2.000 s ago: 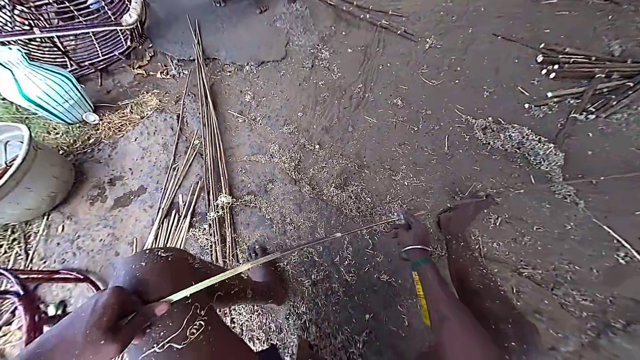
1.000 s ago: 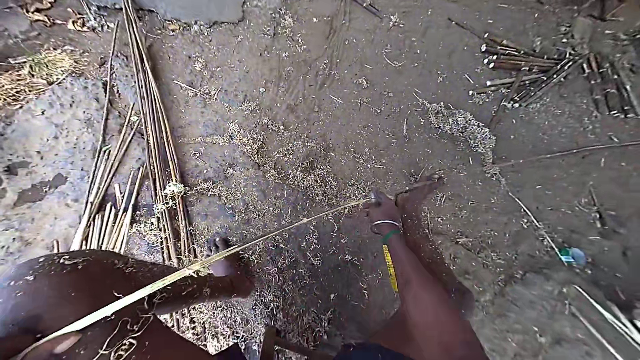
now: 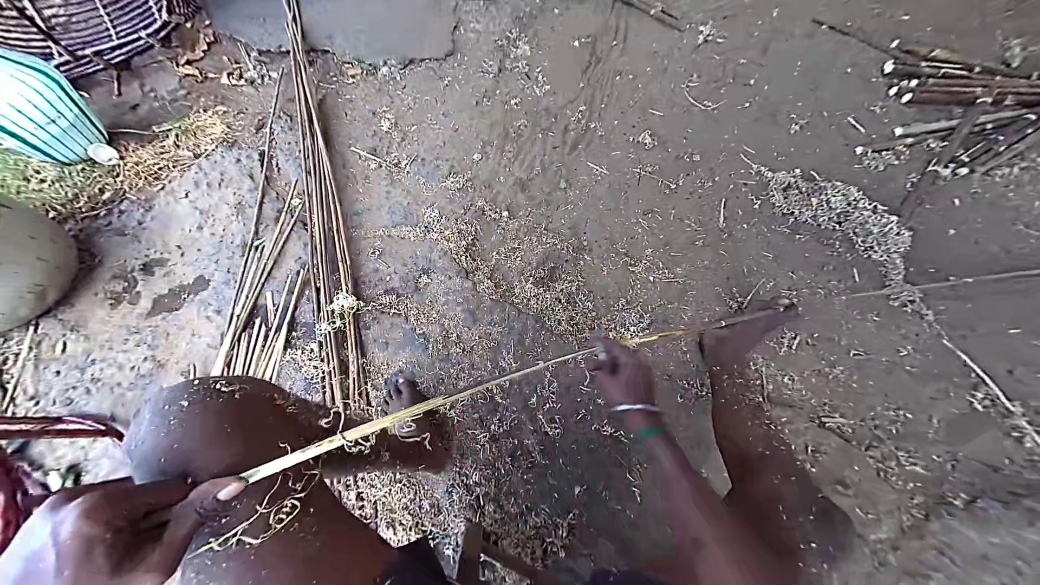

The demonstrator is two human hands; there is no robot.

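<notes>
A long, thin, pale cane strip (image 3: 471,392) runs slantwise from the lower left, over my bent leg, up to my outstretched foot (image 3: 743,329) at the right. Beside my knee, my left hand (image 3: 122,520) grips its near end with thumb and fingers. My right hand (image 3: 621,370), with a white bangle and a green band at the wrist, is closed around the strip nearer the foot. Whether a blade sits in that hand cannot be told. Curly shavings (image 3: 276,512) cling to my leg below the strip.
Long thin sticks (image 3: 325,187) and shorter ones (image 3: 260,317) lie on the ground at left. A bundle of cut sticks (image 3: 967,93) lies upper right. Shavings (image 3: 528,276) litter the ground. A striped bag (image 3: 45,106), a pale vessel (image 3: 32,264) and a woven basket (image 3: 89,28) stand at the left edge.
The view has swung right and then back left. Both hands stay on the strip; my left hand, largely out of view a second ago, shows again beside the knee.
</notes>
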